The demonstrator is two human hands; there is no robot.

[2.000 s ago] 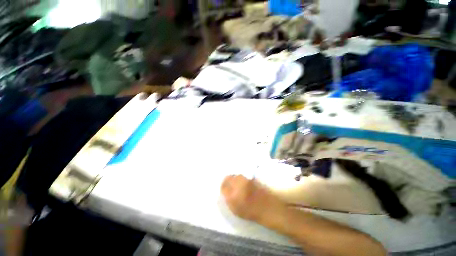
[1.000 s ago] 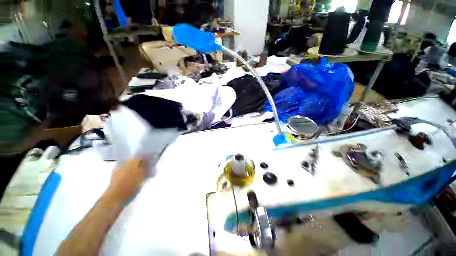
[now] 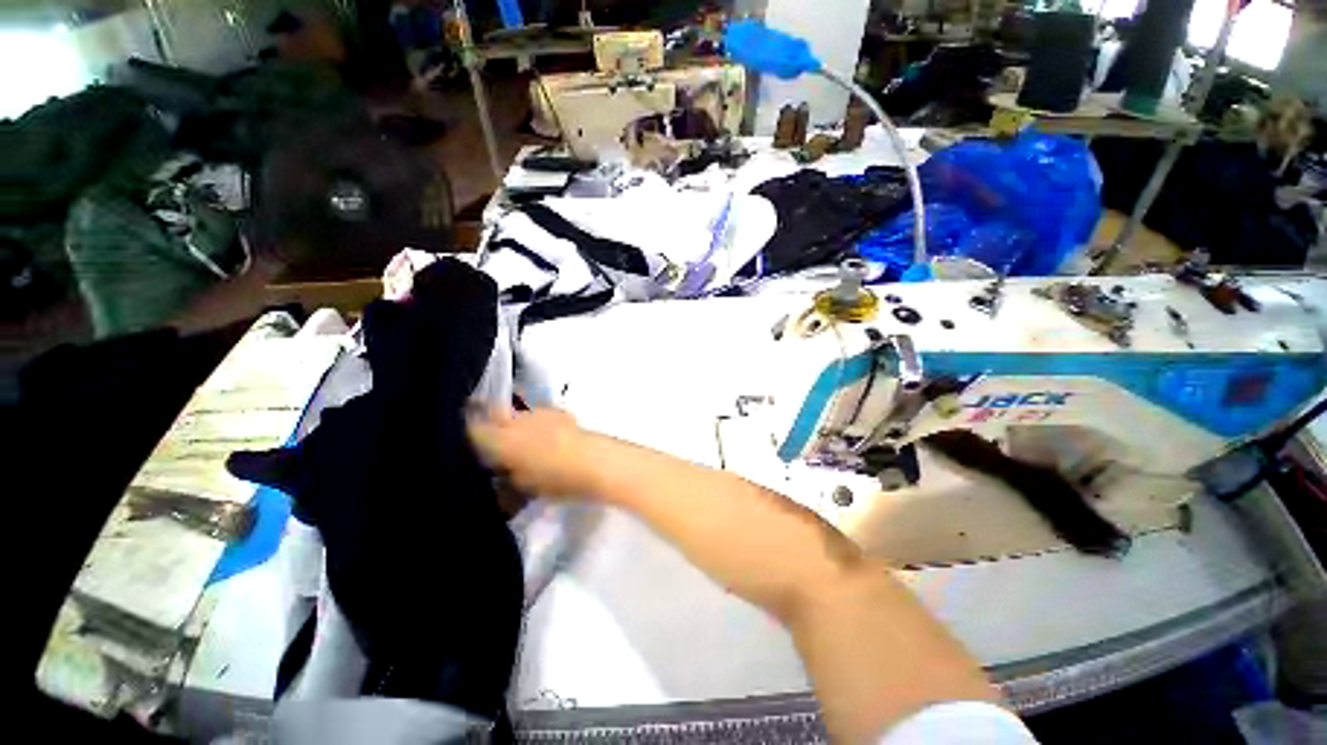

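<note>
A black fabric panel point(image 3: 415, 510), with pale cloth point(image 3: 338, 648) beside and under it, lies over the left part of the machine table down to the front edge. My right hand point(image 3: 531, 448) reaches across from the lower right, slightly blurred. Its fingers are closed at the right edge of the black fabric; the fingertips are partly hidden. My left hand cannot be made out. The white sewing machine point(image 3: 1077, 393) stands at the right, with its needle area point(image 3: 873, 459) to the right of the cloth.
A black strip point(image 3: 1041, 495) lies on the machine bed under the arm. Striped pale cloth point(image 3: 582, 248) is heaped behind the table, beside a blue plastic bag point(image 3: 1019, 189). A blue-headed lamp point(image 3: 771, 48) on a bent neck stands behind the machine. A worn ledge point(image 3: 175, 510) borders the left side.
The black and pale cloth now lies over the table's left part, which showed bare two seconds ago. The left hand seen with pale cloth a second ago is gone from sight; my right hand is at the cloth.
</note>
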